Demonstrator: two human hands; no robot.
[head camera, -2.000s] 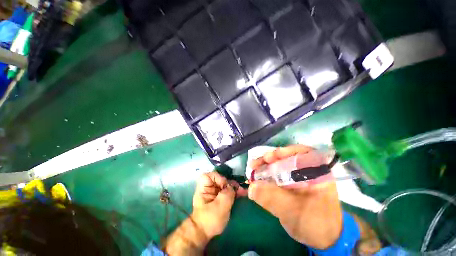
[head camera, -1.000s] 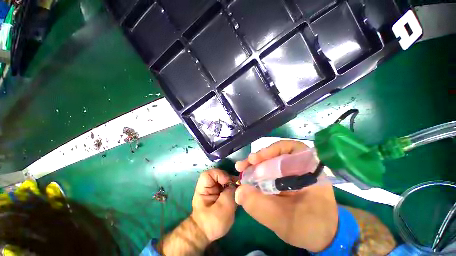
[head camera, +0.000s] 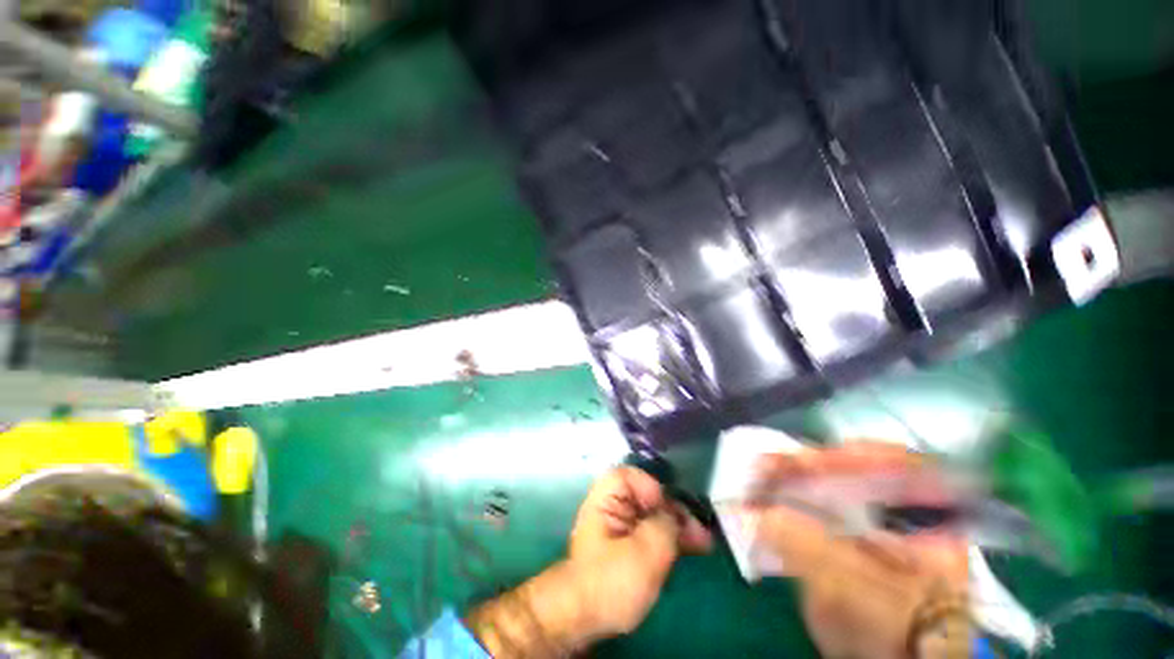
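Note:
The view is blurred. My left hand (head camera: 627, 554) is pinched below the near left corner of the black blister tray (head camera: 773, 389). A small wired component is at its fingertips, mostly hidden. My right hand (head camera: 856, 547) holds the glue dispensing syringe (head camera: 930, 485) like a pen, its tip hidden by the fingers. Its green adapter head (head camera: 1045, 496) points right. White paper (head camera: 736, 496) lies under my right hand. The tray's near left pocket (head camera: 648, 373) holds small parts.
A pale metal rail (head camera: 386, 361) runs left from the tray. Loose small parts (head camera: 367, 595) lie on the green bench. A white label (head camera: 1085, 255) is on the tray's right corner. A clear hose (head camera: 1114, 603) curls at lower right. A yellow and blue item (head camera: 180, 444) and a dark rounded shape stand lower left.
The view has shifted, so tray and bench appear further right and lower. My right hand with the syringe has moved right, away from my left fingertips. The left hand keeps its pinch.

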